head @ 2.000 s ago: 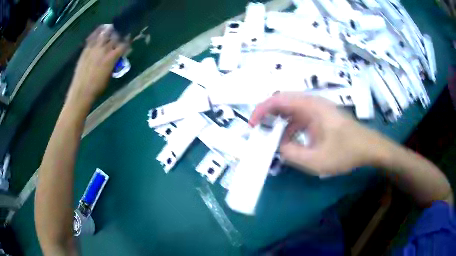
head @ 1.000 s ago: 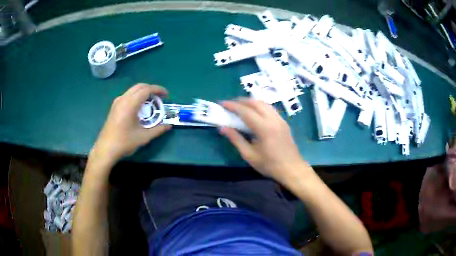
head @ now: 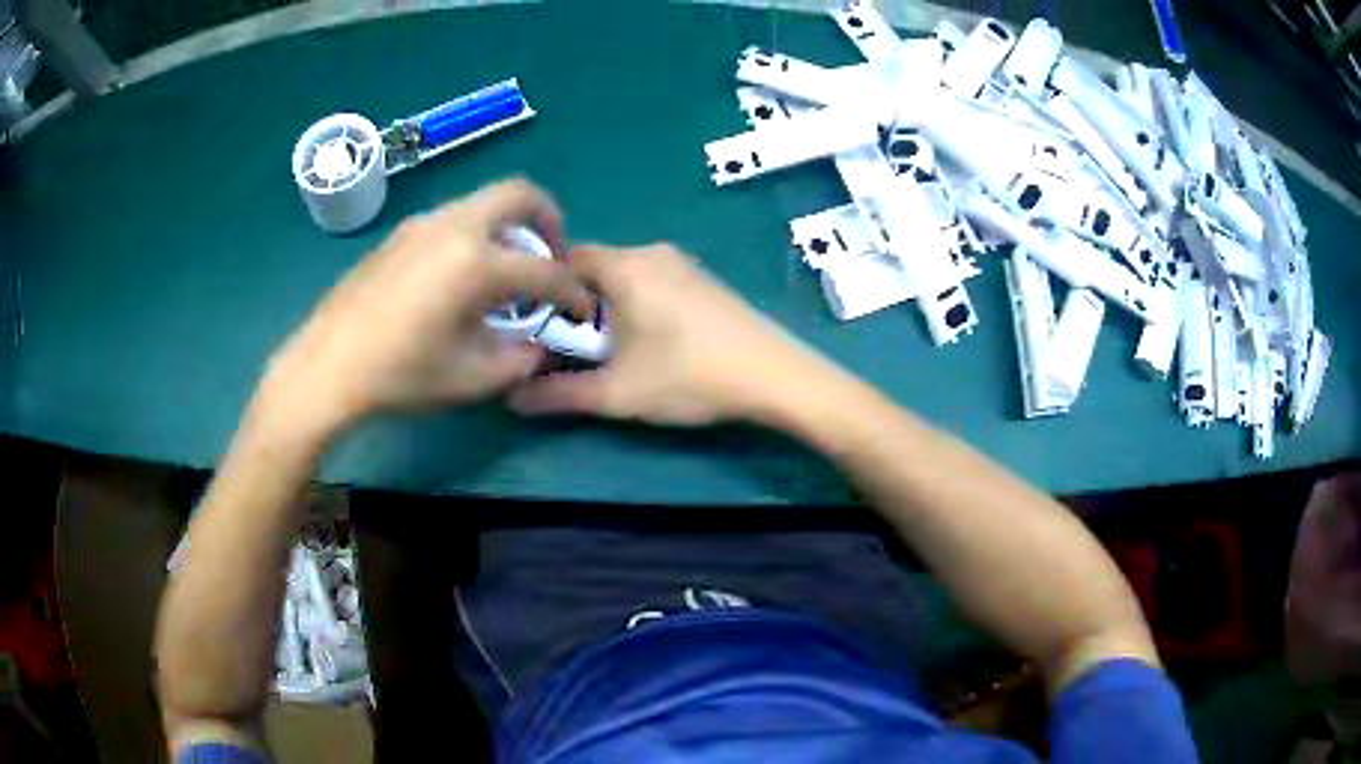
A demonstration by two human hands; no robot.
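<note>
A white fan unit [head: 575, 337] is held between my two hands at the middle of the table; most of it is hidden by the fingers. My left hand [head: 433, 299] is closed around its round head side. My right hand [head: 657, 336] grips the handle side, and a short white piece of handle shows between the hands. Whether the handle cover is fully seated cannot be seen. Another fan unit with open handle [head: 340, 172] stands at the upper left, its blue battery [head: 475, 114] showing in the handle, which points right.
A large pile of white handle covers [head: 1030, 194] lies on the right of the green table [head: 179, 329]. A box of white parts [head: 321, 620] is below the table edge at left. A blue battery piece [head: 1169, 30] shows at the top right, beyond the pale edging strip.
My hands have come together over the fan unit, hiding the blue battery and most of the cover. The view has shifted slightly, so the table items appear farther right.
</note>
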